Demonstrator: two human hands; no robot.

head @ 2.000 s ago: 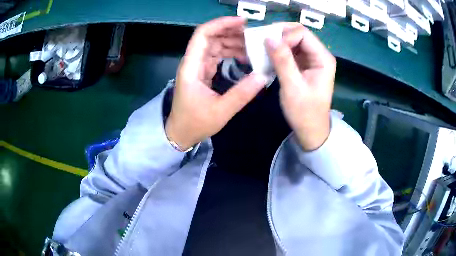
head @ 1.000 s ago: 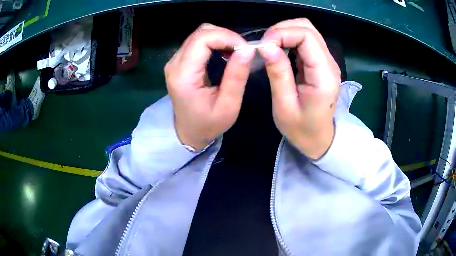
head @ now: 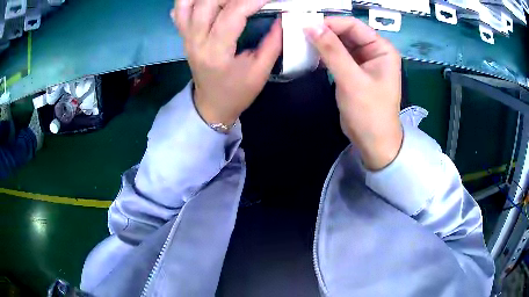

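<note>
A white strip or sticker piece hangs down between my hands at the top centre. Just above it is a thin white edge of what looks like a retail box, mostly cut off by the frame top. My left hand is at its left end, thumb and fingertips around the edge, the upper fingers partly out of frame. My right hand pinches the right side of the white piece between thumb and index finger.
The bench's green mat crosses the top. Hang tabs of stacked boxes show at the upper right and upper left. A dark waste bin with white scraps stands at left. A grey metal frame stands at right.
The hands were close together over the lap, pinching a small white piece. Now they are apart at the bench edge, my left hand higher, with the white piece and box edge between them.
</note>
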